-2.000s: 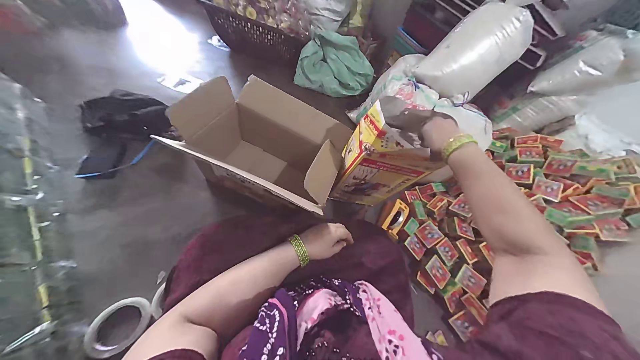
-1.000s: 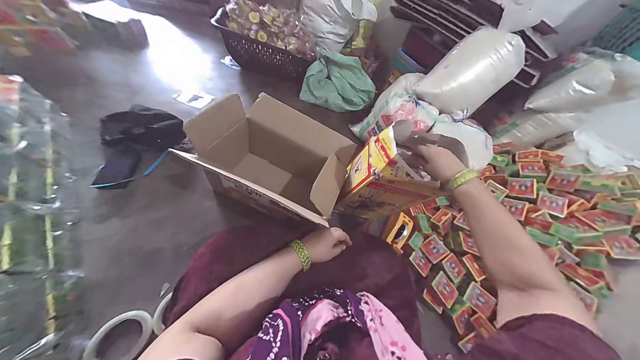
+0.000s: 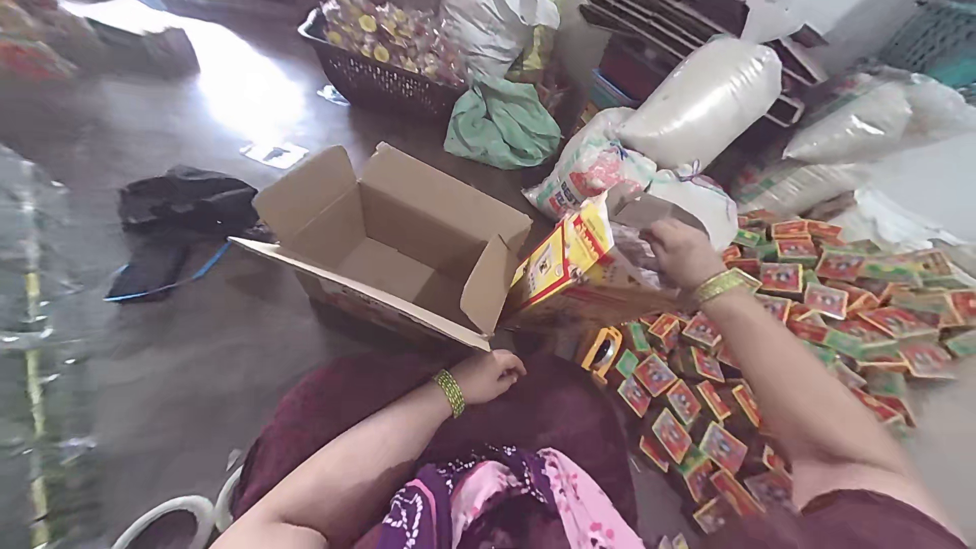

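Observation:
An empty cardboard box (image 3: 396, 259) stands with its flaps up in front of my lap. Just below its near corner, my left hand (image 3: 492, 377) rests on my knee, fingers loosely curled, holding nothing. To the right of the box is a printed yellow and red carton (image 3: 568, 255), tilted, with its top flap up. At that carton's opening is my right hand (image 3: 679, 255), its fingers partly hidden, so whether it grips the flap or something inside cannot be told. Many small red and green boxes (image 3: 720, 446) lie heaped beneath and beside my right forearm.
A dark plastic basket (image 3: 381, 80) of wrapped items stands beyond the box, beside a green cloth bag (image 3: 503, 122). Full white sacks (image 3: 705, 99) lie at the back right. A black cloth (image 3: 183, 202) is on the floor at left. A roll of tape (image 3: 168, 522) lies at lower left.

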